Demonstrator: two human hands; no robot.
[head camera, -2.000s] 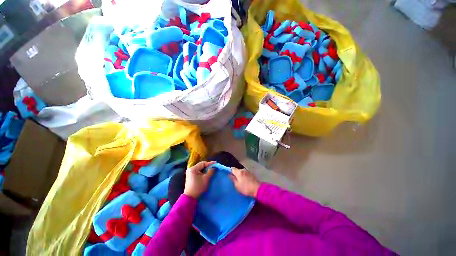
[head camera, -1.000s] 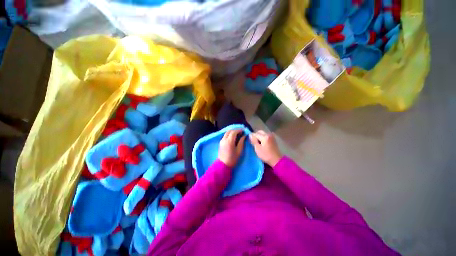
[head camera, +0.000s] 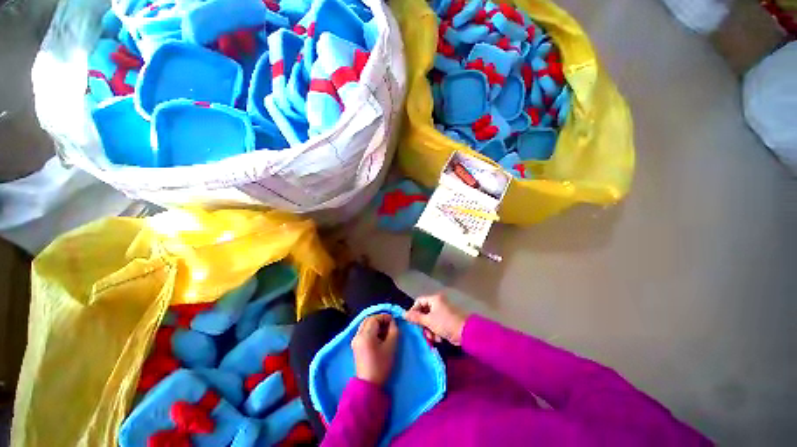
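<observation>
A bright blue plush piece (head camera: 412, 384) lies on my lap with its shallow tray face up and its raised rim all round. My left hand (head camera: 376, 347) is over the upper part of the tray, fingers bent at the rim. My right hand (head camera: 435, 318) pinches the rim at its upper right. The two hands are a short way apart. What lies between the left fingertips is too small to tell. No tool can be made out in either hand.
A near yellow bag (head camera: 87, 297) of plush pieces stands at my left. A white woven sack (head camera: 288, 179) and a far yellow bag (head camera: 603, 131) stand ahead, both full. A small box (head camera: 437, 218) with thin tools on top stands before my knees. One piece (head camera: 400, 206) lies beside it.
The view has tilted up again, showing more of the sack and far bag. My hands have moved slightly apart along the rim, the left hand lower on the tray.
</observation>
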